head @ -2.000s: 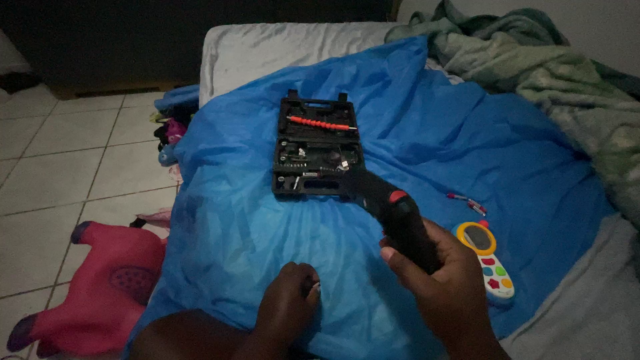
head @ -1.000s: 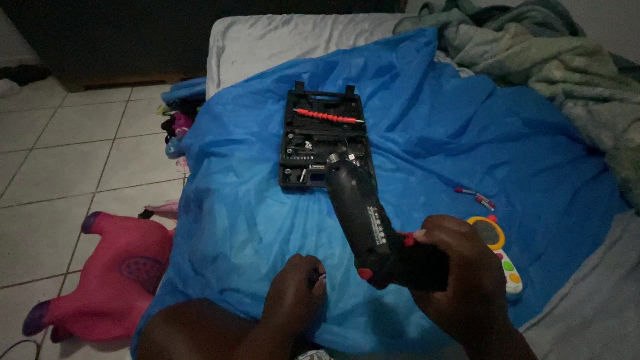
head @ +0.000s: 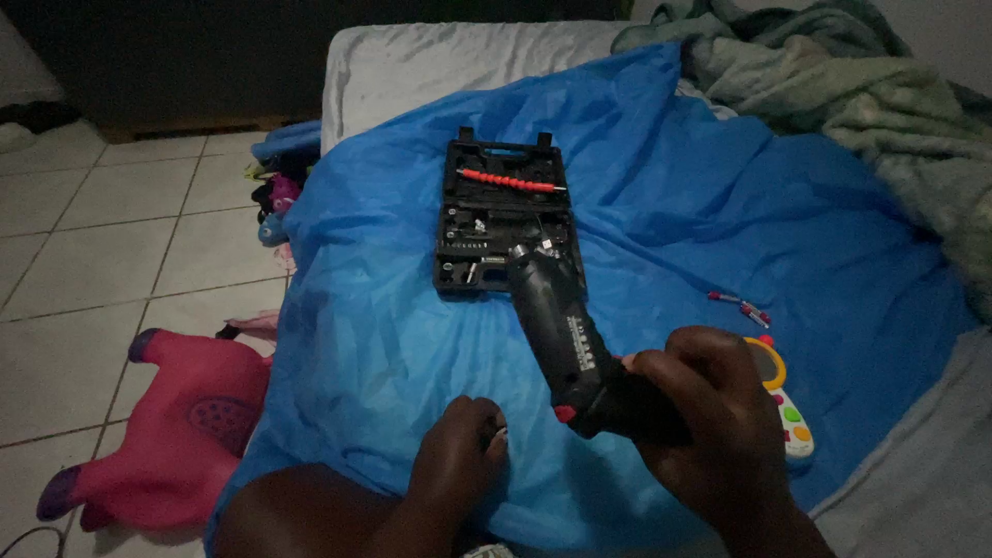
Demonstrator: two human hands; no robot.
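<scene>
My right hand [head: 713, 418] grips the handle of a black cordless screwdriver [head: 554, 325] with red parts, held up over the blue cloth, its nose toward the tool case. My left hand [head: 461, 446] is curled low over the cloth around something small, of which only a pale bit shows at the fingers. Beyond them an open black plastic tool case [head: 457, 283] lies on the cloth, with bits and sockets in its near half. A red flexible shaft extension [head: 511, 181] rests across its far half.
Small batteries [head: 740, 306] and a toy phone [head: 798, 434] lie on the blue cloth [head: 364, 333] at the right. A crumpled blanket [head: 868, 101] is at the back right of the bed. On the tiled floor at left sits a pink inflatable animal toy [head: 186, 418].
My right hand has turned the screwdriver, so its body shows side-on with its nose over the near part of the case. My left hand stays low over the cloth.
</scene>
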